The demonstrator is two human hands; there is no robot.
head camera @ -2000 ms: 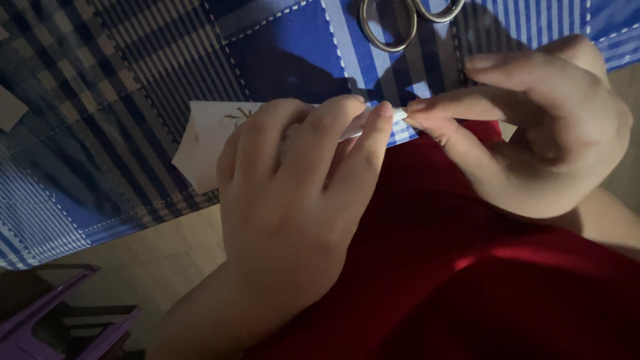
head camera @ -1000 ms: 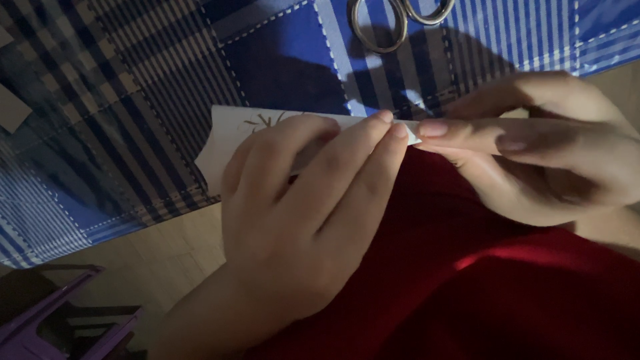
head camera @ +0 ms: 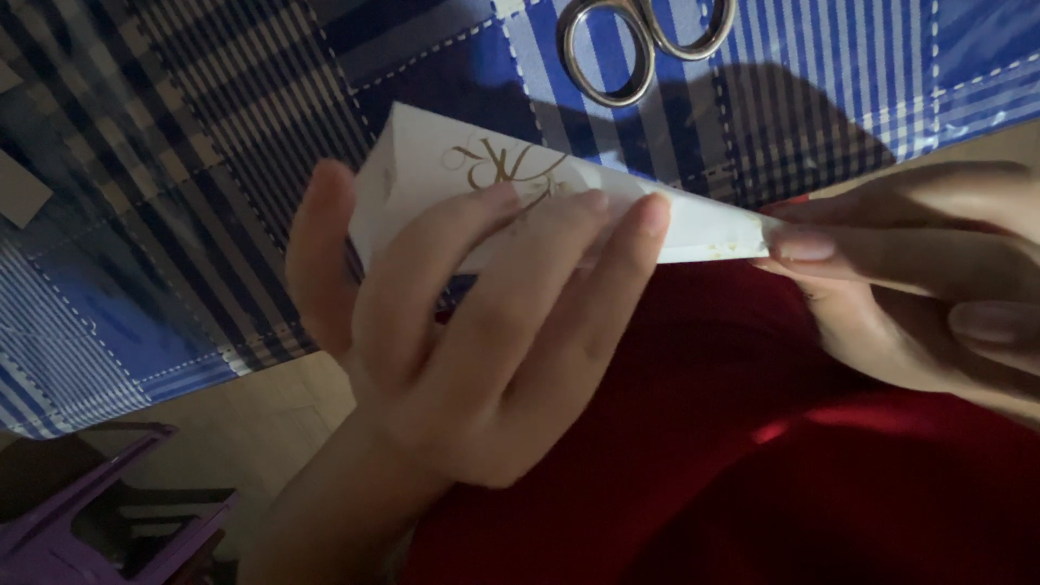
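A white paper cone point(head camera: 707, 223) with a gold printed flourish lies across both hands, its wide mouth to the left and its narrow tip to the right. My left hand point(head camera: 487, 317) rests over its lower side, with the fingertips on the paper and the thumb raised beside the wide end. My right hand point(head camera: 894, 268) pinches the narrow tip between thumb and fingers. Above the cone, the metal finger loops of a pair of scissors point(head camera: 647, 57) lie on the tablecloth; the blades are out of view.
A blue checked tablecloth point(head camera: 268, 106) covers the table, whose edge runs below the hands. Pieces of paper point(head camera: 20, 191) lie at the far left. A purple plastic item point(head camera: 106, 496) stands below the table edge at lower left. Red cloth point(head camera: 691, 422) covers the lap.
My left hand has loosened and its thumb now shows at the wide end, so more of the cone and its gold print is visible. My right fingers remain at the tip.
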